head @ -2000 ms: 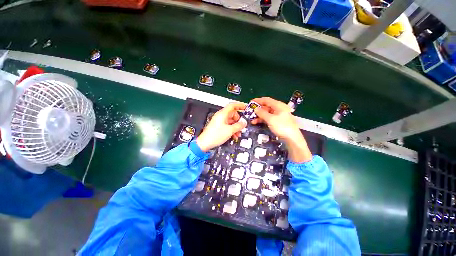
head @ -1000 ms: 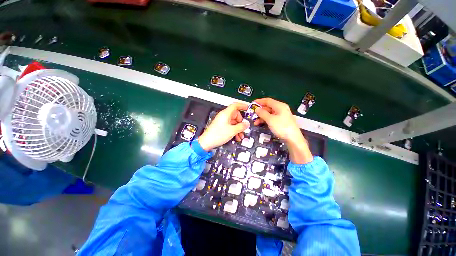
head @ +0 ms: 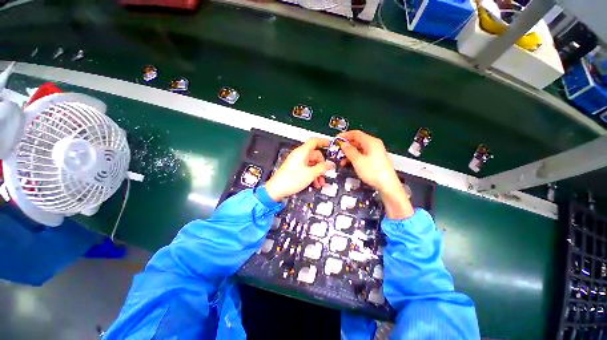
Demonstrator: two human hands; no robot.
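Observation:
My left hand [head: 298, 170] and my right hand [head: 370, 161] meet above the back of the black carrier tray [head: 265, 149]. Between their fingertips they hold a small electronic unit [head: 336, 148], dark with light details. A pale part [head: 329, 166] shows at my left fingertips, just below the unit; whether it is joined to the unit cannot be told. Pale tray parts [head: 318, 229] lie in rows in the clear insert, with strong glare. Another unit [head: 251, 175] sits in the tray's left-hand pocket. My fingers hide part of the held unit.
Several single units [head: 302, 111] and two longer paired units [head: 420, 142] lie on the green conveyor belt [head: 266, 63] beyond the pale rail [head: 193, 110]. A white fan [head: 74, 159] stands at left. A second black pocket tray [head: 580, 265] is at far right. A metal post [head: 542, 154] rises at right.
The units on the belt have moved to the right. My hands stay in nearly the same place, still holding the unit, with only slight finger movement.

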